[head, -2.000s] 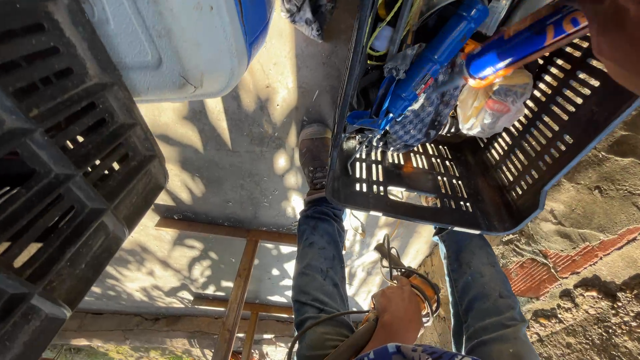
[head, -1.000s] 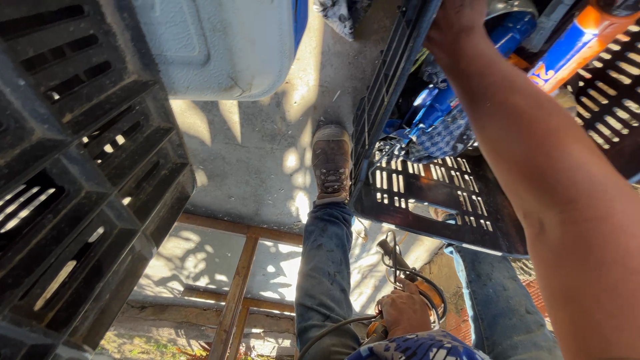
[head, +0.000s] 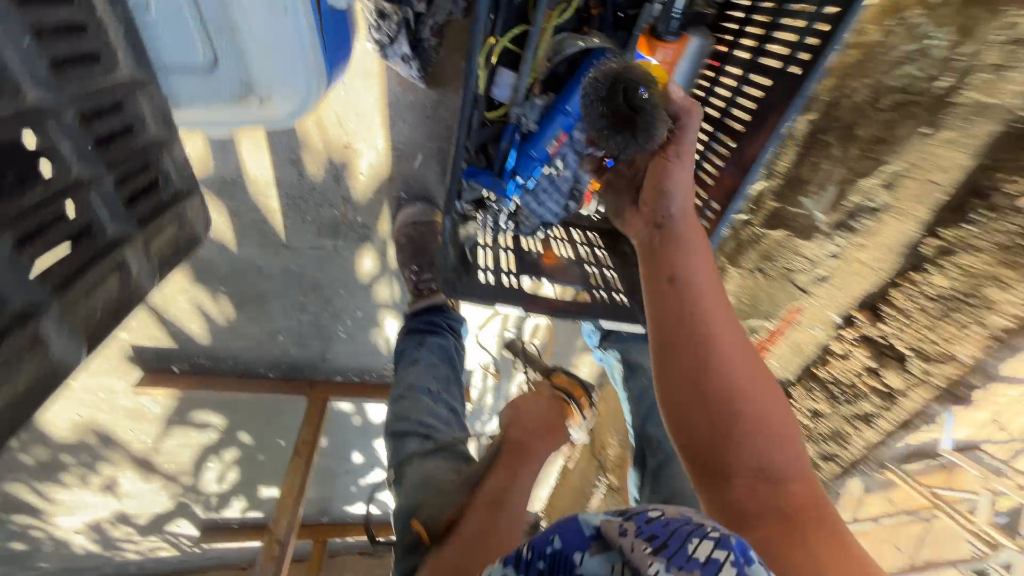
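My right hand is over a black plastic crate, closed around a dark, round, bristled brush that looks like a wire cup brush. Beneath it, the crate holds a blue tool, an orange-and-silver object, a checked cloth and yellow-green cord. Lower down, between the legs, my left hand grips an orange-and-black tool with a dark cord. Blur and the fingers hide the exact kind of this tool.
Another black slatted crate stands at the left, near a pale cooler-like box with a blue edge. A wooden frame lies at lower left. My boot is beside the full crate. Rough soil lies at right.
My right hand, reaching across the crate a second ago, has come back nearer and now has the bristled brush in it. The left hand keeps its hold on the orange-and-black tool.
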